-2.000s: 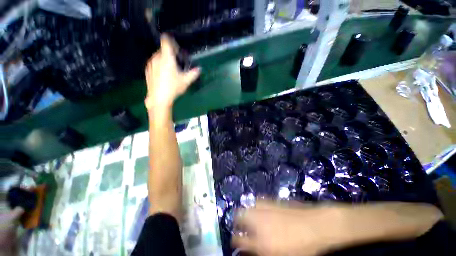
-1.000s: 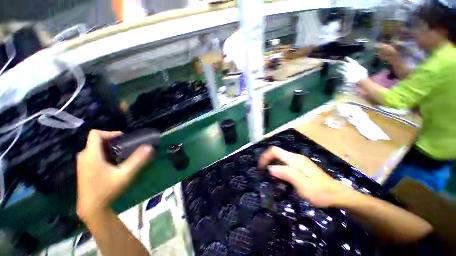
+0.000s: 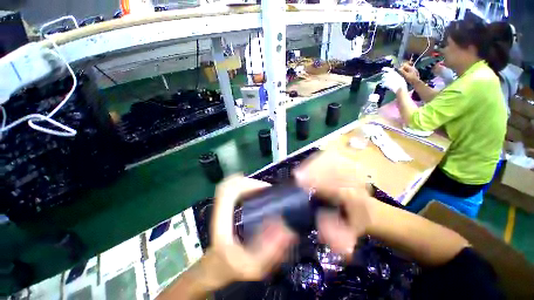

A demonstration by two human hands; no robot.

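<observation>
My left hand (image 3: 237,237) holds a matte black cylindrical unit (image 3: 272,208) on its side above the blister tray, fingers and thumb around its left part. My right hand (image 3: 345,202) is at the unit's right end, blurred. Something dark lies between its fingers; I cannot tell whether this is the unit's end or a separate part. The glossy black blister tray (image 3: 307,275) with round pockets lies below, largely hidden by my hands and arms.
Black cylinders, one (image 3: 211,166) nearest, stand along the green conveyor (image 3: 158,190) behind the tray. A pale perforated post (image 3: 277,88) rises there. A tan board (image 3: 351,161) with white cloth (image 3: 389,145) and a bottle (image 3: 370,106) is right, beside a person in yellow-green (image 3: 462,117).
My left hand reached to the conveyor, lifted a cylinder and brought it over the tray. My right hand rose from the tray to the cylinder's right end. The view has tilted up and right.
</observation>
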